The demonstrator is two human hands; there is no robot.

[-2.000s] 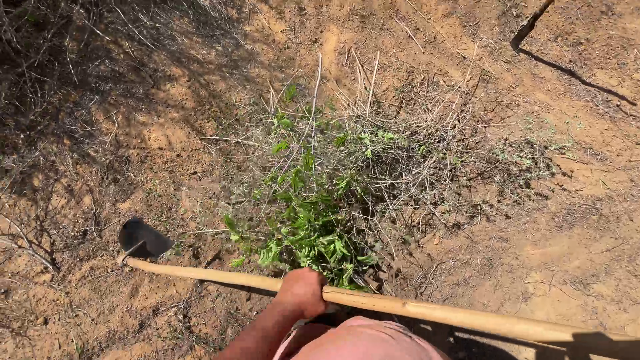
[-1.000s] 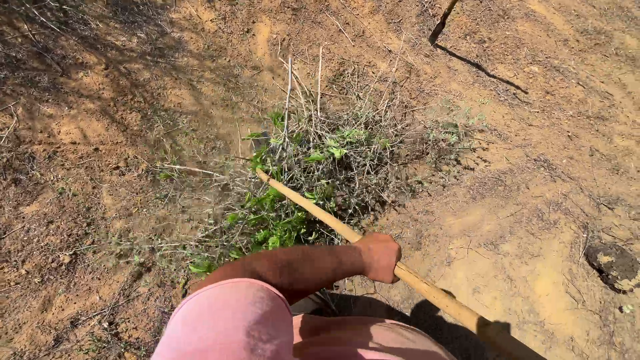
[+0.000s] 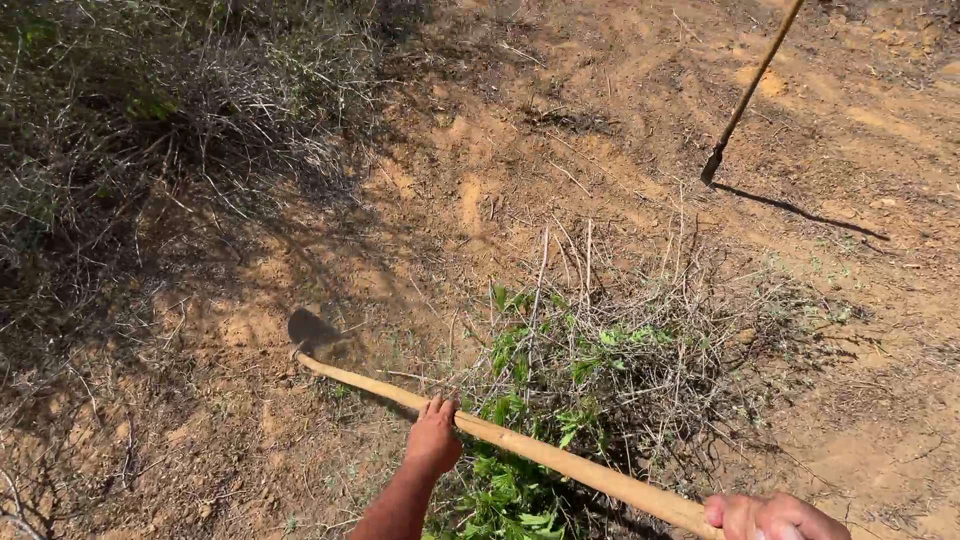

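Observation:
A hoe with a long wooden handle (image 3: 570, 463) slants across the lower part of the view, its dark metal blade (image 3: 309, 328) at the left, low over or on the dry soil. My left hand (image 3: 436, 435) is closed around the handle at its middle. Nearer the handle's other end, at the bottom right, my right hand (image 3: 772, 517) grips it too, partly cut off by the frame edge. Beneath and beyond the handle lies a heap of dry twigs (image 3: 660, 360) with green leafy stems (image 3: 517, 480) on its near side.
A dense thicket of dry brush (image 3: 172, 112) fills the upper left and casts shade. At the upper right a thin wooden pole (image 3: 750, 94) stands with its lower end on the sloping ground, throwing a narrow shadow. Bare branches (image 3: 15, 502) lie at the lower left.
The hoe's blade, by the leafy heap one second ago, is now out to the left of it. My right hand has come into view on the handle. The view takes in more ground ahead.

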